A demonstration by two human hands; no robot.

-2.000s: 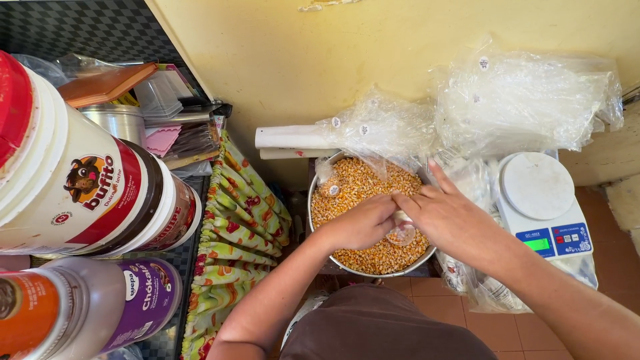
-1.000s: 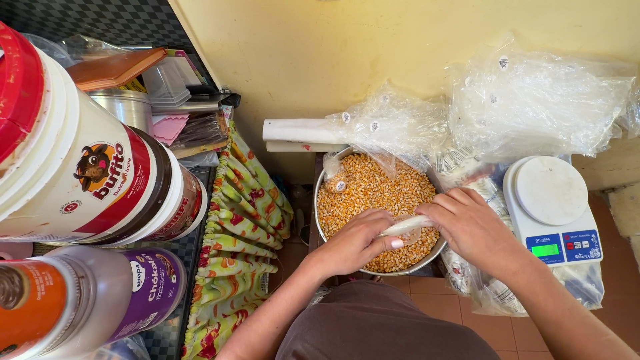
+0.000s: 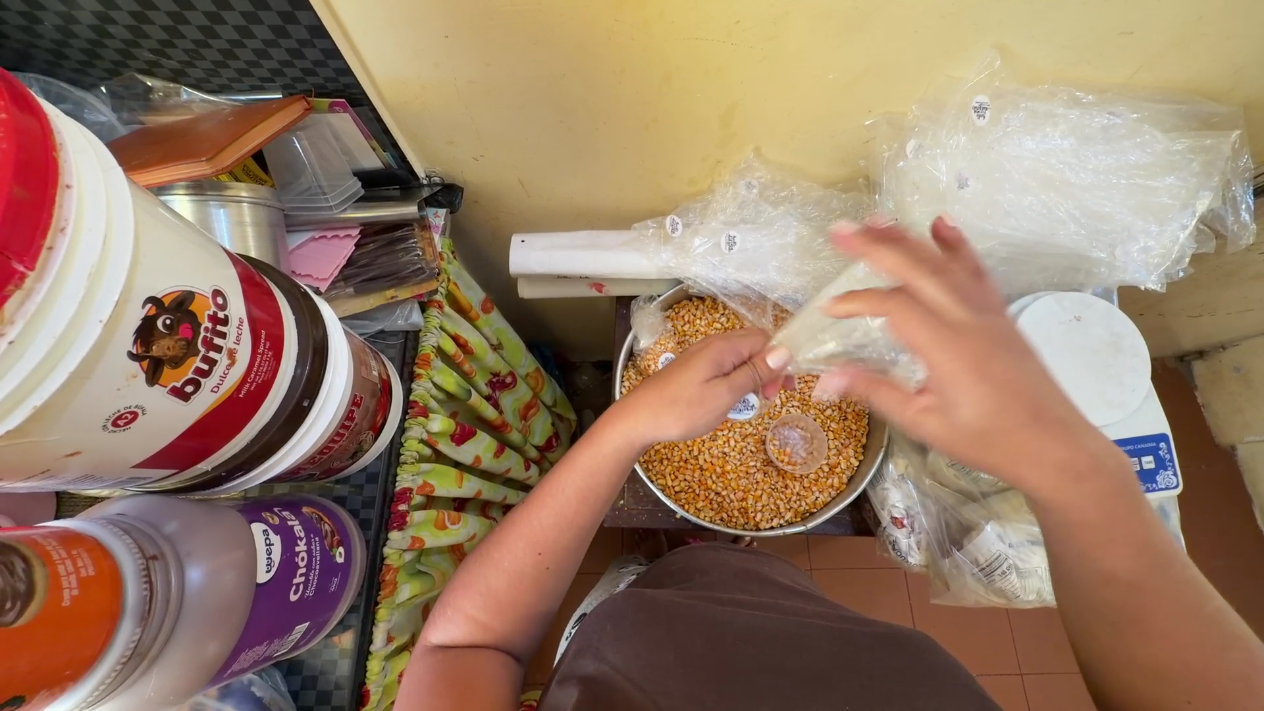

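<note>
A round metal bowl (image 3: 632, 449) full of corn kernels (image 3: 721, 484) stands in front of me. A small clear plastic cup (image 3: 796, 443) rests on the kernels. Above the bowl, my left hand (image 3: 706, 385) pinches the lower end of a clear plastic bag (image 3: 839, 326), near a round white label. My right hand (image 3: 938, 336) is beside the bag's other end, its fingers spread and blurred; whether it touches the plastic I cannot tell. Another small bag lies at the bowl's left rim.
White kitchen scale (image 3: 1086, 355) at right, with filled plastic bags (image 3: 978, 533) beside it. Plastic bags (image 3: 1066, 188) and a white roll (image 3: 573, 254) lie along the wall. Large plastic buckets (image 3: 118, 326) and a plastic jar (image 3: 227, 592) crowd the left, by a patterned curtain (image 3: 474, 444).
My hands have risen from low over the bowl and moved apart, and the bag is now spread between them. My right hand's fingers have opened. The cup on the kernels has come into clear view.
</note>
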